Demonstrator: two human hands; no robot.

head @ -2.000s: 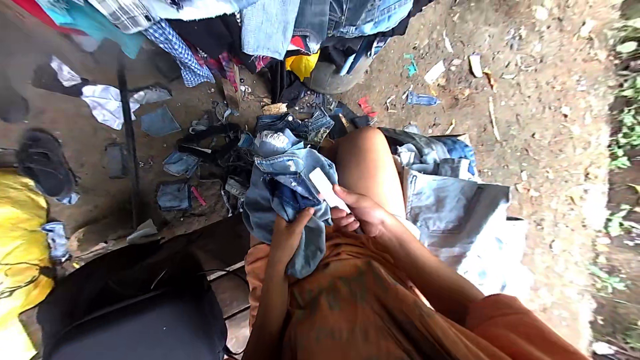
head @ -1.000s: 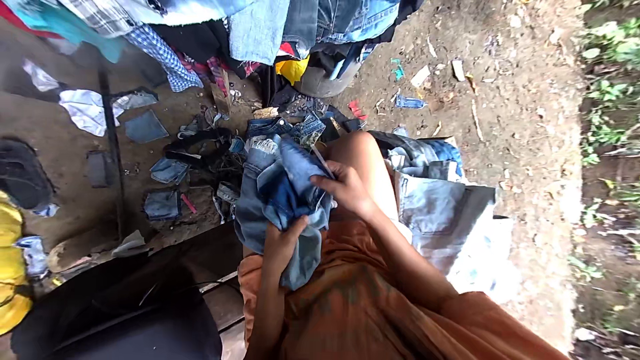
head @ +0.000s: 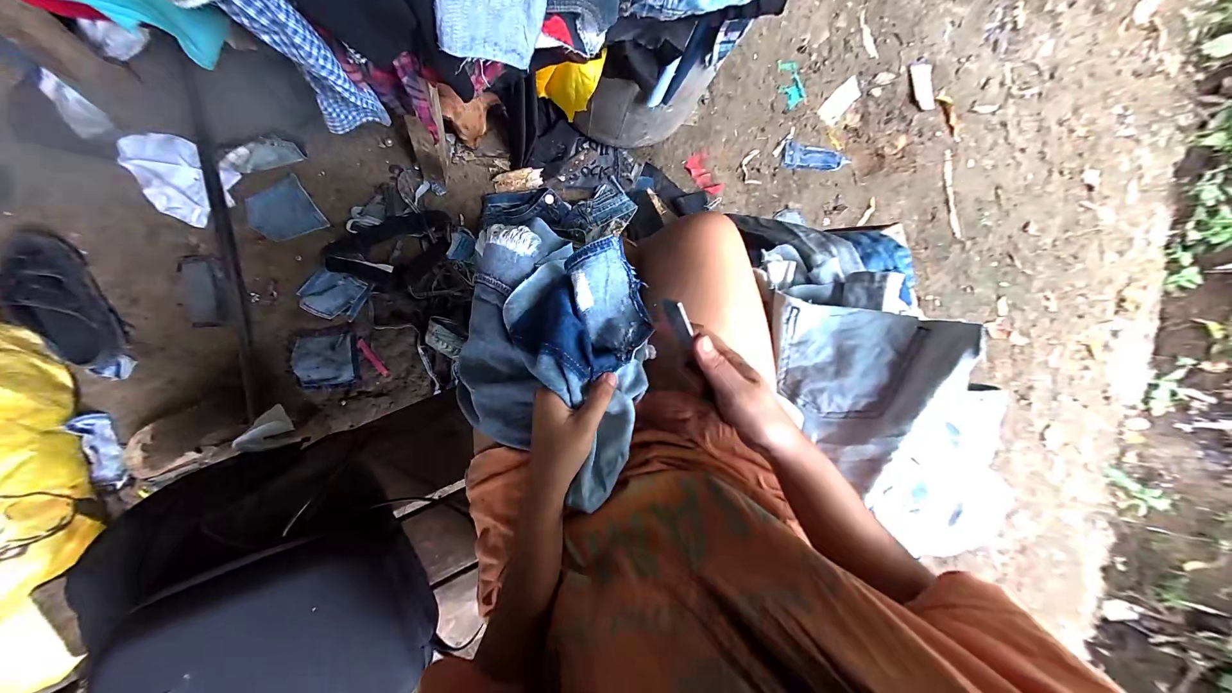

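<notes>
A piece of blue denim with frayed edges (head: 539,318) lies bunched over my lap, its darker inner side partly turned out. My left hand (head: 570,423) grips its lower part, thumb on top. Just right of the cloth, above my bare knee and thigh, my right hand (head: 736,390) holds a thin flat blade-like tool (head: 680,322), its tip pointing up and away from me. The tool is apart from the denim. Its exact kind cannot be told, and its lower end is hidden in my fingers.
Folded denim pieces (head: 866,375) lie right of my leg. Denim scraps (head: 287,208) and a dark sandal (head: 60,296) are on the dirt ground at left. A black padded seat (head: 260,597) stands at lower left, near a yellow sack (head: 38,433). Garments (head: 489,29) hang along the top.
My right hand was at the denim one second ago and is now off it, to the right, with the tool showing. A frayed denim flap now lies folded out at the top.
</notes>
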